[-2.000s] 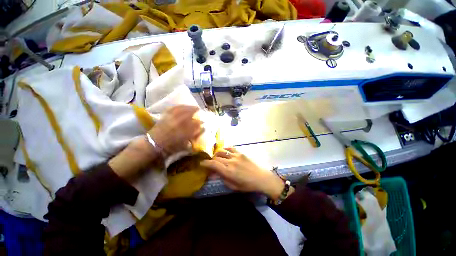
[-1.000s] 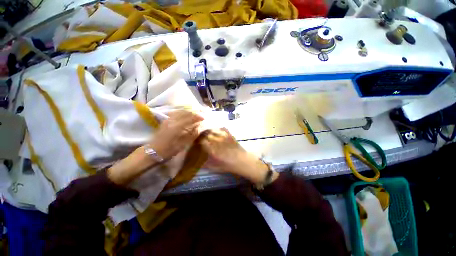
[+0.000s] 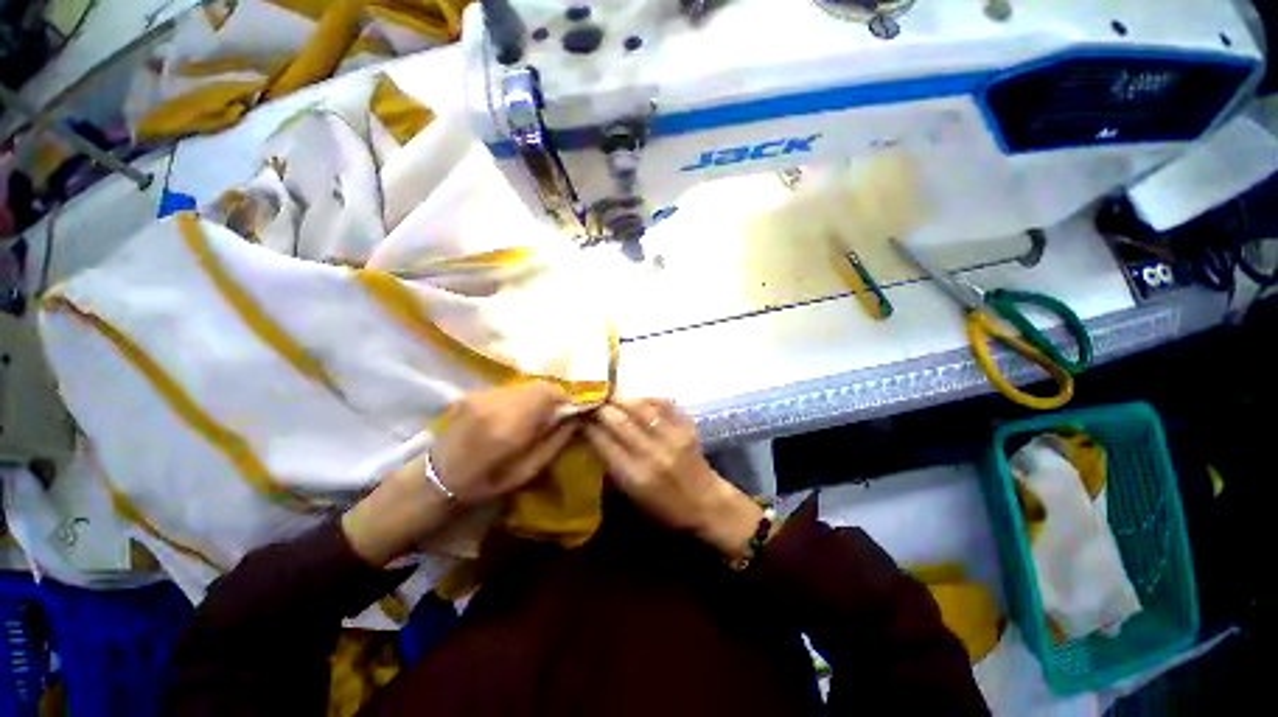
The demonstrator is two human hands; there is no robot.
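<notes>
The off-white garment body with mustard stripes (image 3: 280, 336) lies on the table left of the needle and reaches under the lit presser foot area (image 3: 617, 245). My left hand (image 3: 505, 437) pinches the garment's edge, where a mustard strip meets the pale cloth, near the table's front edge. My right hand (image 3: 659, 455) pinches the same edge just to the right, fingertips almost touching the left ones. A mustard flap (image 3: 561, 497) hangs below my fingers. Glare hides the cloth right at the needle.
The white JACK sewing machine head (image 3: 841, 98) spans the top right. Small snips (image 3: 868, 284) and scissors with yellow and green handles (image 3: 1019, 340) lie on the table. A teal basket with scraps (image 3: 1030, 560) is below right. Mustard cloth (image 3: 315, 49) is heaped behind; a blue bin (image 3: 105, 651) is lower left.
My hands have moved down, away from the needle, to the table's front edge, with the pinched cloth edge. The pale cloth is stretched between hands and needle. The view has shifted, showing the machine higher.
</notes>
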